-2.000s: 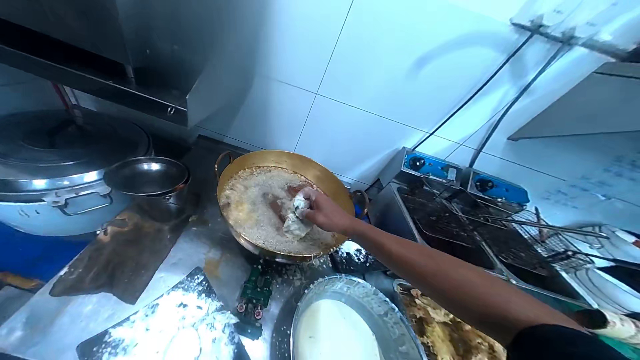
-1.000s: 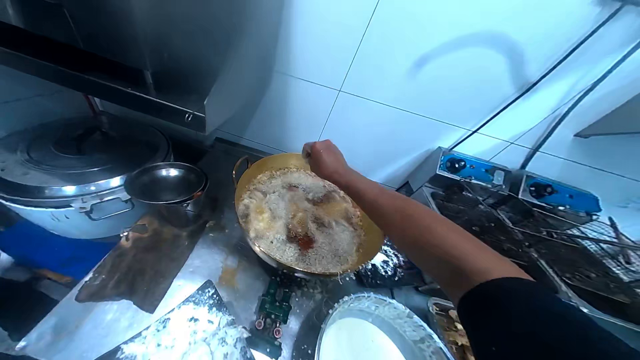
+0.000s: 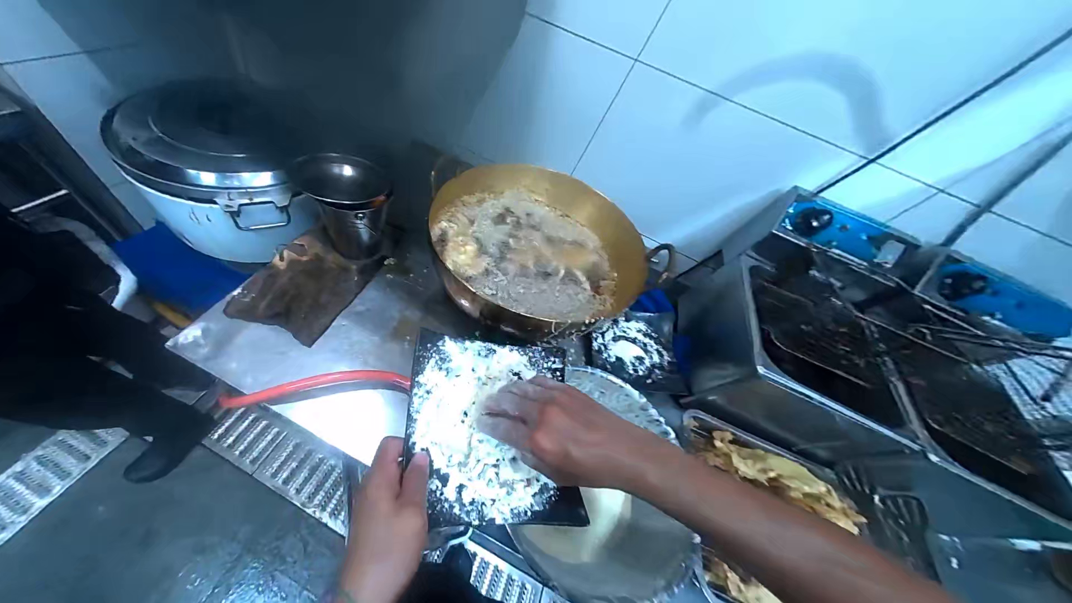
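Note:
My left hand (image 3: 392, 511) grips the left edge of a black square tray (image 3: 548, 512) strewn with white flour (image 3: 469, 419). My right hand (image 3: 536, 423) lies on the flour with its fingers bent and dusted white; whether something is under them is hidden. Partly below the tray stands a large metal bowl (image 3: 636, 553) of pale batter. Beyond the tray, a brass-coloured wok (image 3: 624, 239) holds foaming oil (image 3: 528, 251) with browned pieces in it.
Right of the bowl are a tray of fried food (image 3: 770, 469) and a twin deep fryer (image 3: 758, 335). A large lidded pot (image 3: 209, 209), a steel bowl on a container (image 3: 342, 180), a brown cloth (image 3: 306, 289) and a red hose (image 3: 314, 383) lie leftward. A person's dark-clad legs (image 3: 100, 368) show at far left.
My right hand has moved from over the wok down to the flour. My left hand has come into view, holding the black tray, which is now nearer the bowl. A person has appeared at left.

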